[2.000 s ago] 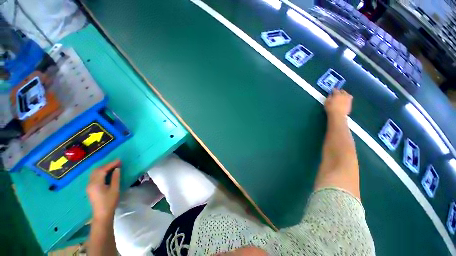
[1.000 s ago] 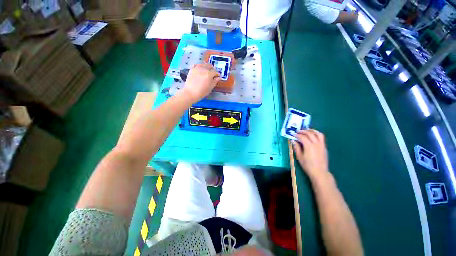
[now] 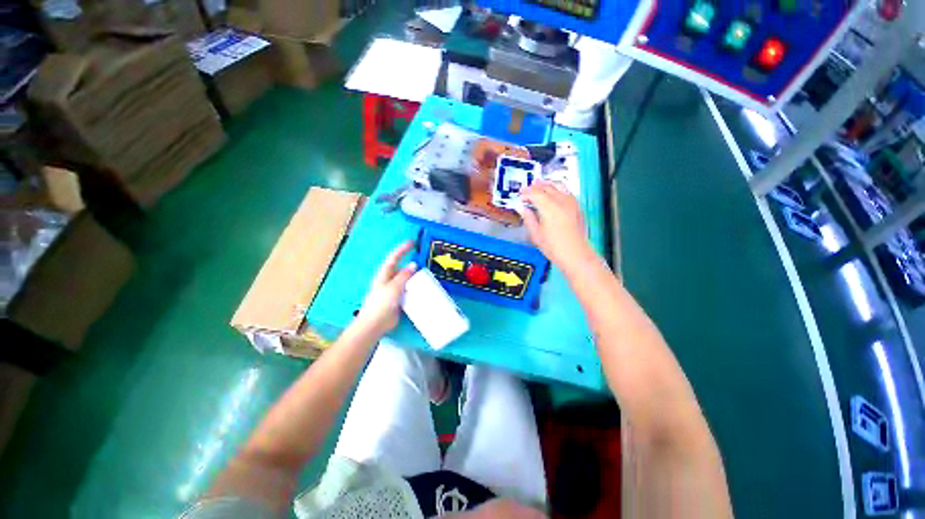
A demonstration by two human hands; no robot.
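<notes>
My right hand (image 3: 556, 218) holds a white housing (image 3: 515, 180), dark recess up, by its lower right corner at the orange nest (image 3: 485, 201). I cannot tell whether the housing is fully seated. My left hand (image 3: 389, 288) holds a second housing (image 3: 434, 309), smooth white side showing, over the turquoise bench, left of the blue machine base (image 3: 487, 293). The red emergency stop button (image 3: 478, 274) sits between two yellow arrows. Black clamps or knobs (image 3: 450, 183) stand beside the nest.
The metal press head (image 3: 527, 73) is behind the nest. A control box (image 3: 745, 46) hangs at the upper right. The green conveyor (image 3: 710, 264) on the right carries several housings. Cardboard boxes (image 3: 117, 96) stand at the left, and a flat carton (image 3: 299, 264) lies beside the bench.
My right hand has moved with its housing from the belt edge to the nest. My left hand has left the nest and holds a housing at the bench's left. The view has shifted, bringing the control box in.
</notes>
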